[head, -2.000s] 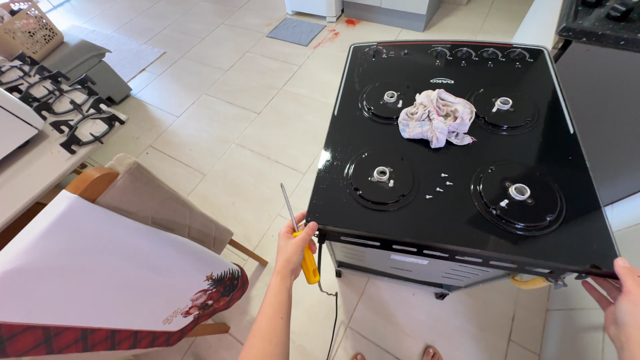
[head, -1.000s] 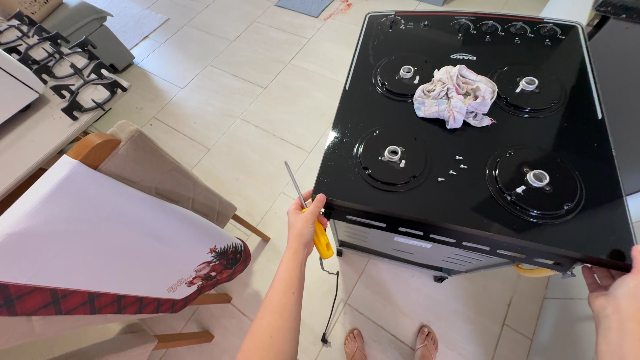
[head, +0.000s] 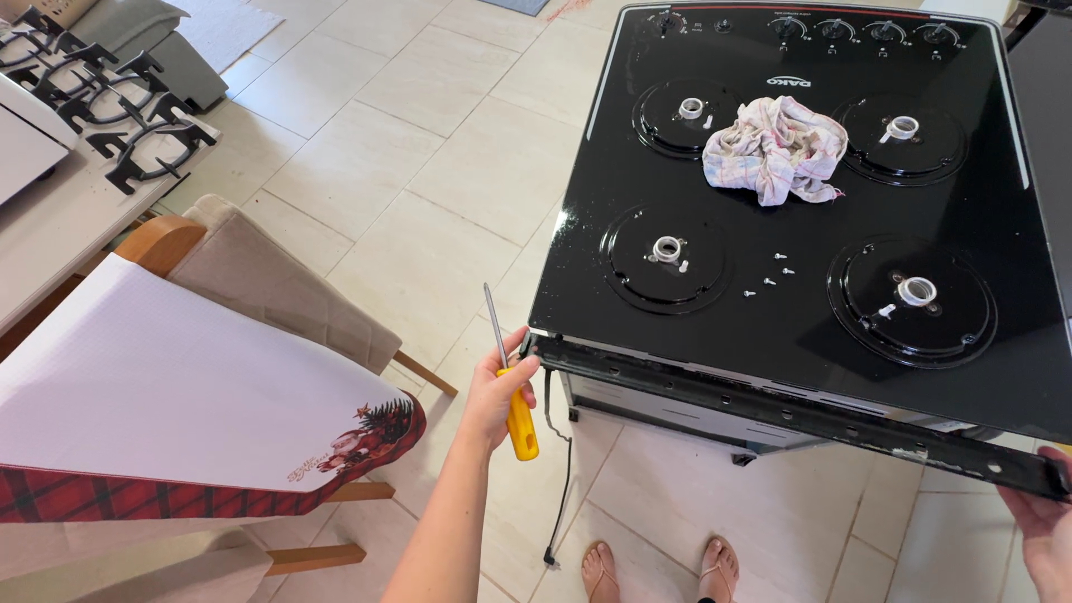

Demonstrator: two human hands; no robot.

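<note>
A long black metal strip with holes lies along the near edge of a black gas stove top, tilted away from it. My left hand pinches the strip's left end and also holds a screwdriver with a yellow handle, its shaft pointing up. My right hand grips the strip's right end at the frame's edge. A crumpled cloth lies between the burner seats. Several loose screws rest on the stove top. The control knobs are along the far edge.
On the left, a white cloth with a plaid border covers a chair. Black pot grates lie on a table behind it. A black cord hangs from the stove to the tiled floor, near the person's feet in sandals.
The black strip now shows along the near edge, separated from the stove top, with both hands at its ends. The view has shifted slightly.
</note>
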